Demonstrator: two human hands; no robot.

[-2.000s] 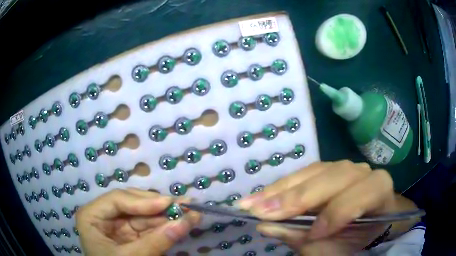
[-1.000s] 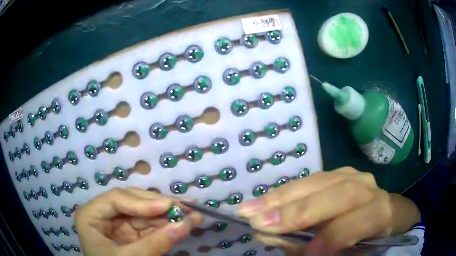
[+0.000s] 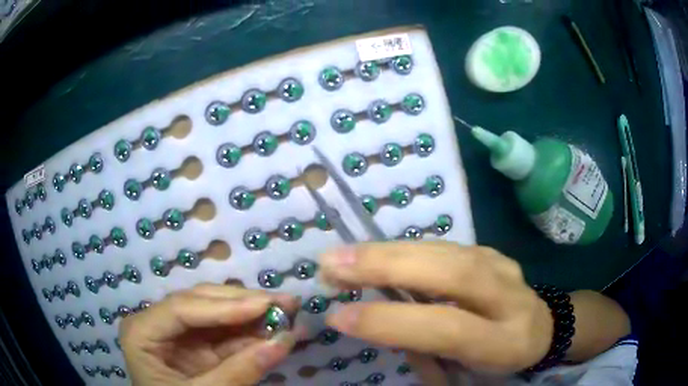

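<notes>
My left hand (image 3: 204,339) is at the bottom centre-left and pinches a small round metal piece (image 3: 275,321), shiny silver with green areas, between thumb and fingertips. My right hand (image 3: 453,309) is to its right and holds silver tweezers (image 3: 351,202). The tweezers point up and left over the tray, with their two tips apart and nothing seen between them. The white tray (image 3: 294,59) lies under both hands. It has rows of slots with similar round pieces. Some slot ends are bare and brown. The hands hide part of the lower tray.
Right of the tray are a white dish (image 3: 503,59) with a green smear, a green bottle (image 3: 554,188) with a needle tip aimed up-left, a pale-teal tool (image 3: 632,181) and a thin brown stick (image 3: 586,50). A clear plastic edge (image 3: 671,121) is at the far right.
The tweezers have left the piece in my left hand. They have swung upward over the tray, tips apart. My right wrist and its dark beaded bracelet now show. The view has shifted slightly.
</notes>
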